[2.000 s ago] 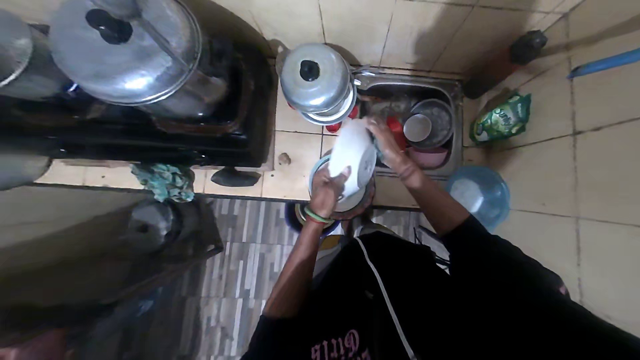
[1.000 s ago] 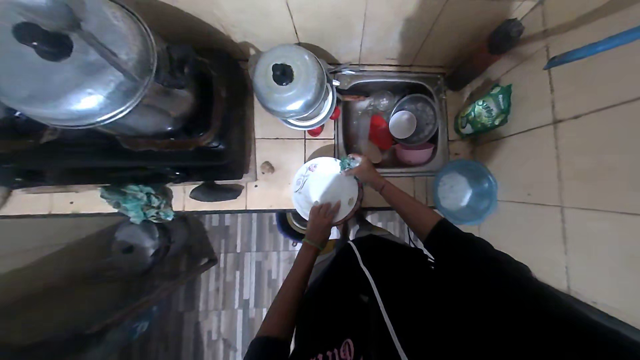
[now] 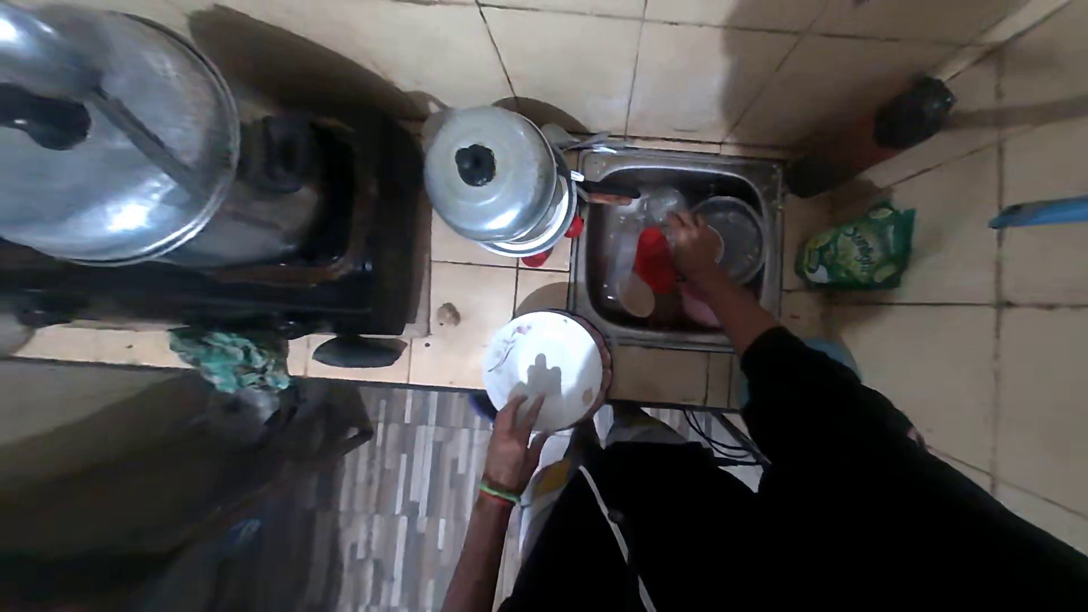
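My left hand, with a green band at the wrist, touches the near rim of a white plate with a floral pattern. The plate lies over a darker-rimmed piece at the counter's front edge. My right hand reaches into the steel sink, over a red item and beside a white cup that sits in a metal bowl. Whether its fingers grip anything cannot be told. A pink bowl is partly hidden under my right forearm.
A lidded pot stands on the counter left of the sink. Further left are a black stove with a large lidded pot and a green cloth. A green pouch and a dark bottle are right of the sink.
My right hand has left the plate and moved into the sink. The plate, tilted up between both hands two seconds ago, now faces upward beside my left hand.
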